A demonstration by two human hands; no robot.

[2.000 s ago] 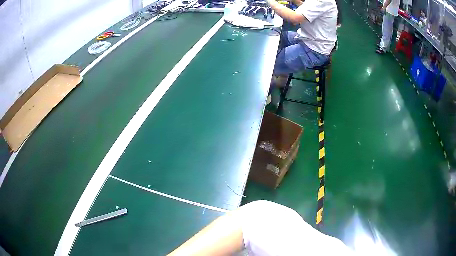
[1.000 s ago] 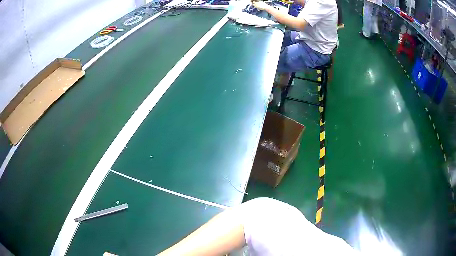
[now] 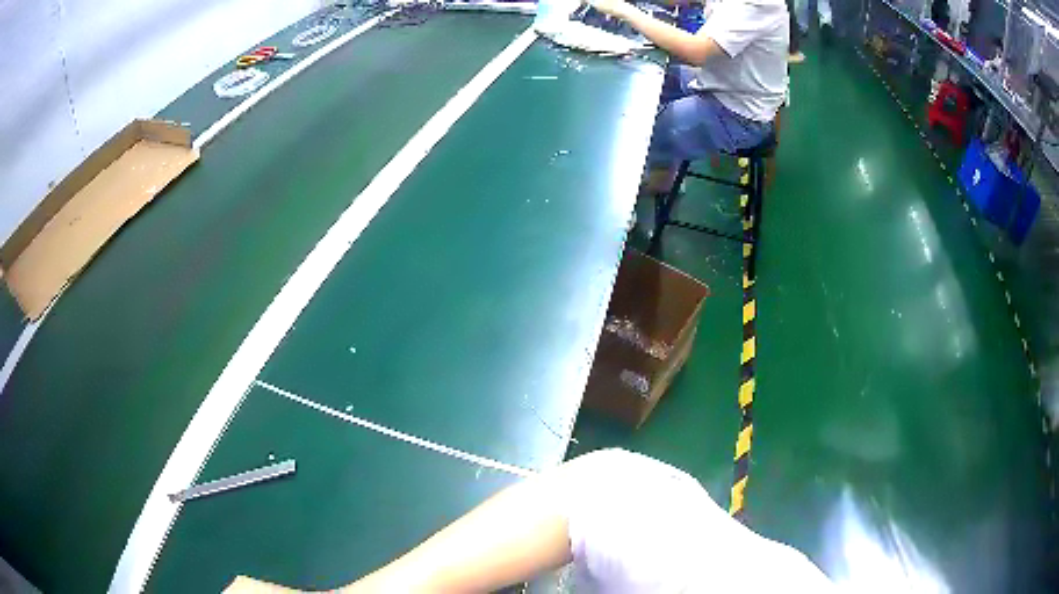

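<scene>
My right forearm reaches in from the white sleeve at the bottom right, across the near corner of the green bench. Only the upper edge of my right hand [image 3: 261, 586] shows at the bottom edge of the picture; its fingers and anything in them are cut off. My left hand is not in view. A thin silver-grey metal strip [image 3: 238, 480] lies flat on the bench a little above my right hand, untouched, its left end at the white rail [image 3: 304, 279].
A shallow cardboard tray [image 3: 99, 215] lies beyond the green belt [image 3: 279, 180], near red-orange-handled scissors [image 3: 258, 56] and pale rings [image 3: 240, 82]. A seated person [image 3: 743, 58] works at the far bench end. An open cardboard box [image 3: 639, 371] stands beside the bench.
My right forearm has stretched further left, and the edge of my right hand has come into view at the bottom. The view has shifted slightly. A walking person at the far right has left the view.
</scene>
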